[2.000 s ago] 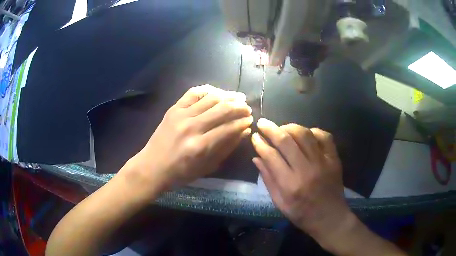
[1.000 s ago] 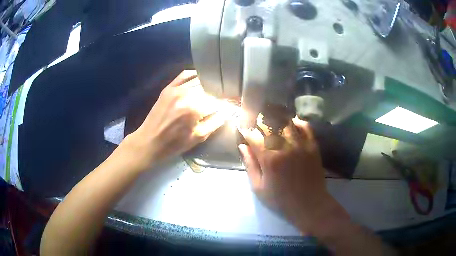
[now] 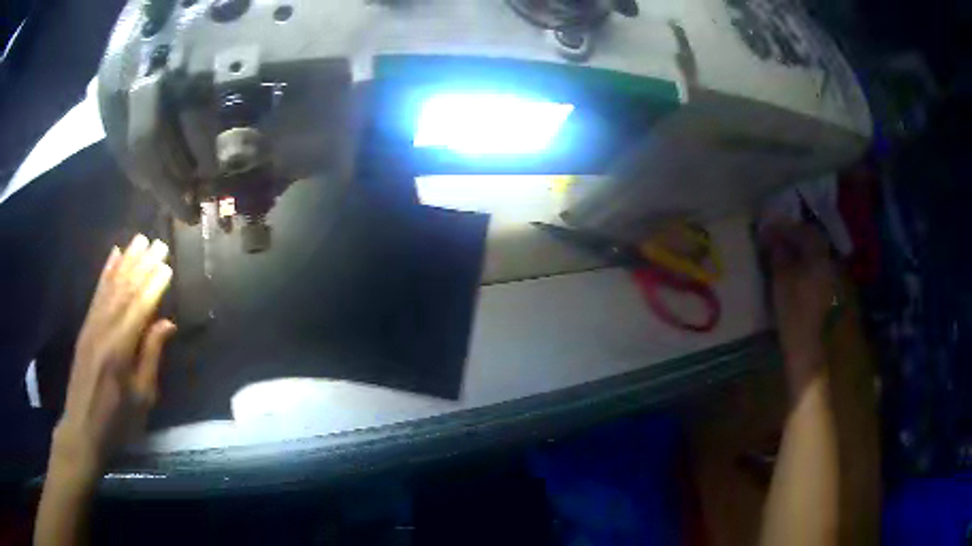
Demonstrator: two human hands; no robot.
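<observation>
A black garment panel (image 3: 362, 288) lies on the white machine table under the needle area. A thin pale line runs down the panel from the needle. My left hand (image 3: 123, 331) lies flat on the panel left of this line, fingers extended, gripping nothing visible. The sewing machine head (image 3: 320, 32) stands above the panel, with a knob (image 3: 240, 149) near the lit needle. My right hand (image 3: 799, 256) is at the far right, beyond the table's right part, dim and blurred beside something pale. I cannot tell whether it holds anything.
Scissors with one red and one yellow handle loop (image 3: 682, 293) lie on the table (image 3: 554, 333) between the panel and my right hand. A bright lamp (image 3: 490, 123) glows under the machine arm. Blue material (image 3: 597, 469) is below the table's dark front edge. Red and blue things are at far right.
The view has turned right. My right hand has left the panel near the needle and moved to the far right. My left hand has come away from the needle and lies flat on the panel.
</observation>
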